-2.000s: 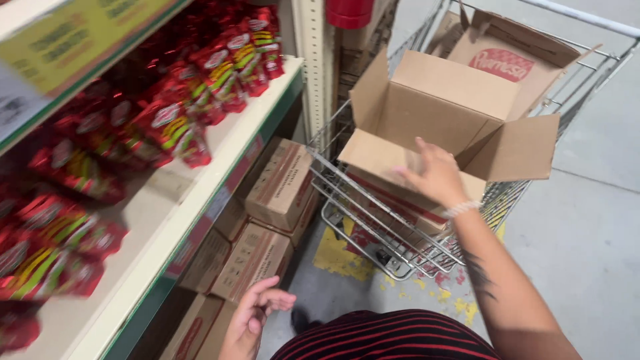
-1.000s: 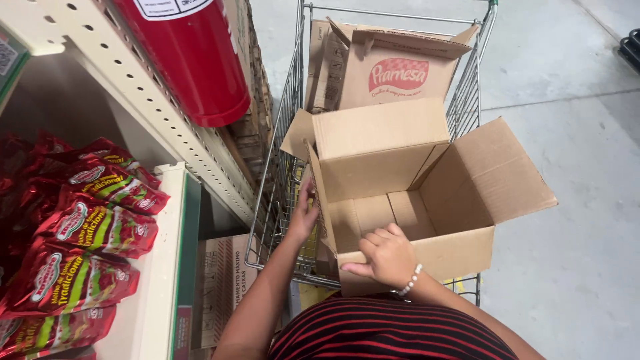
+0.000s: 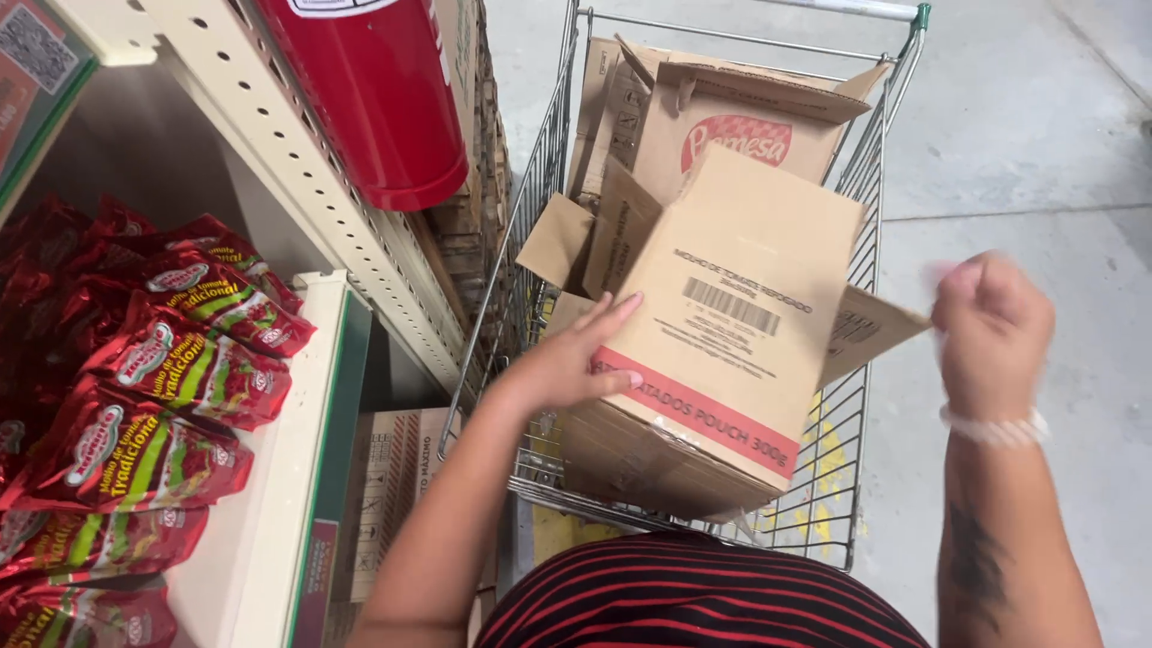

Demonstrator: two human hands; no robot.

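Note:
A cardboard box with printed text, a barcode and a red band lies tipped in the wire shopping cart, its bottom tape turned toward me and its flaps spread on the far side. My left hand rests on the box's left edge, fingers spread and thumb on the red band. To the right of the box, beyond the cart's side, my right hand is raised, blurred, with fingers curled; whether it holds anything is not clear. Behind the tipped box, a second open cardboard box with a red logo stands in the cart.
Red tomato sauce pouches are heaped on the shelf at left. A red cylinder hangs by the perforated upright, above wooden pallets. Closed cartons stand below the shelf. Grey concrete floor lies right of the cart.
The box stood open side up one second ago; now it is tipped over, its outer face toward me. My right hand has moved off it to the right. My left hand now lies on its near side.

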